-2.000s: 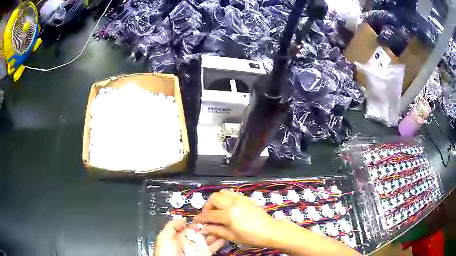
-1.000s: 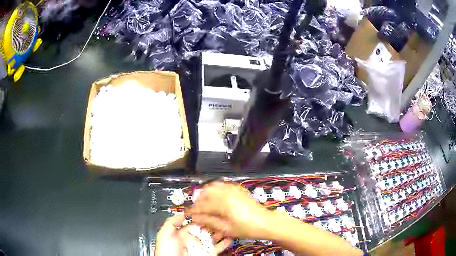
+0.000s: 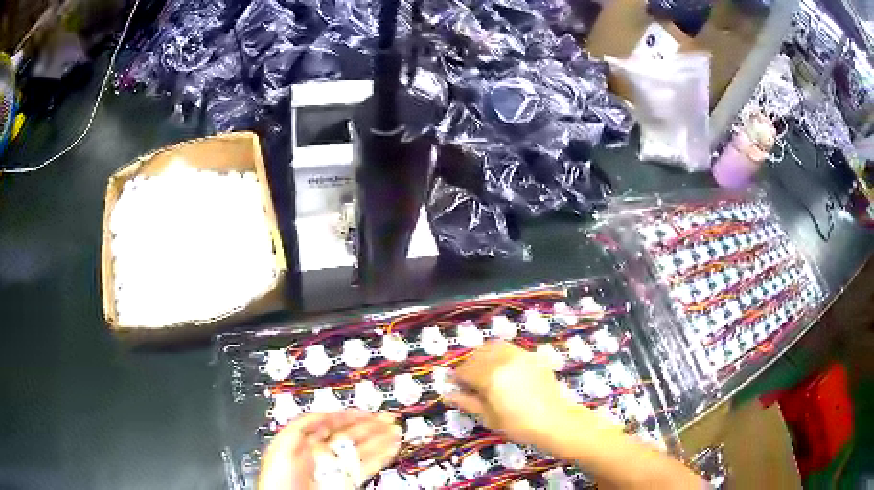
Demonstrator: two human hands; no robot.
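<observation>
A clear tray lies in front of me, with rows of white round modules and red, yellow and dark wires between them. My left hand is palm up and cupped at the tray's lower left, holding several small white caps. My right hand is over the second row near the tray's middle, back of the hand up, fingertips down at a module. Whether a cap is between its fingertips is hidden or too blurred to tell.
A brown box heaped with white caps stands at left. A white device and a black post stand behind the tray. Bagged dark parts lie behind. A second filled tray, white bag and red stool are at right.
The view has shifted right, so box and device sit farther left. My right hand has moved away from my left hand, rightward along the rows. My left palm has opened and shows the caps.
</observation>
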